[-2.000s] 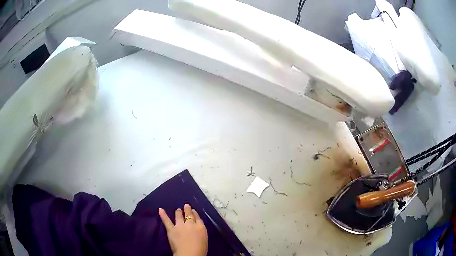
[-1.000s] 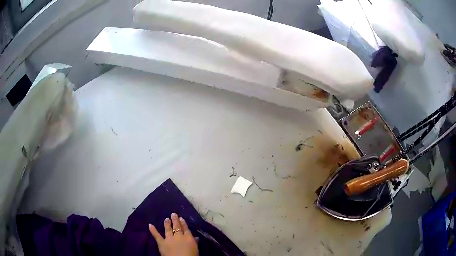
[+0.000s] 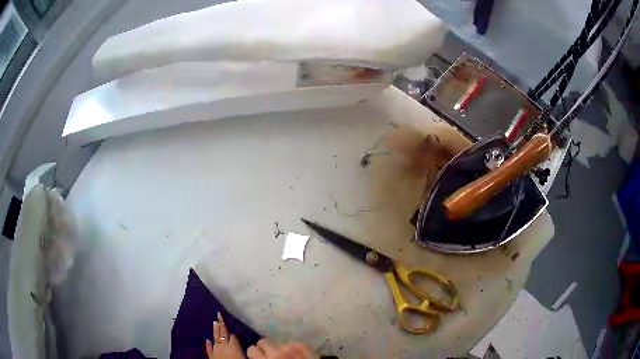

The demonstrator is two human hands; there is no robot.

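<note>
The dark purple garment (image 3: 193,319) lies at the bottom edge, its pointed corner towards the table's middle. My left hand (image 3: 224,345), with a ring, lies on it with fingers slightly apart, cut off by the picture's bottom. My right hand (image 3: 277,350) is beside it at the garment's right edge, fingers bent, blurred and cut off; whether it pinches anything is hidden. Fabric shears (image 3: 375,259) with dark blades and yellow handles lie on the table to the right, away from both hands.
A steam iron (image 3: 484,200) stands at the right beside its metal rest (image 3: 449,105). A white scrap (image 3: 295,247) and thread ends lie on the white table (image 3: 196,189). The padded sleeve board (image 3: 260,35) crosses the far side. Another padded arm (image 3: 28,273) is at left.
The shears now lie in view on the table. My right hand has come in beside my left. The view has turned, and the garment and left hand sit lower in it.
</note>
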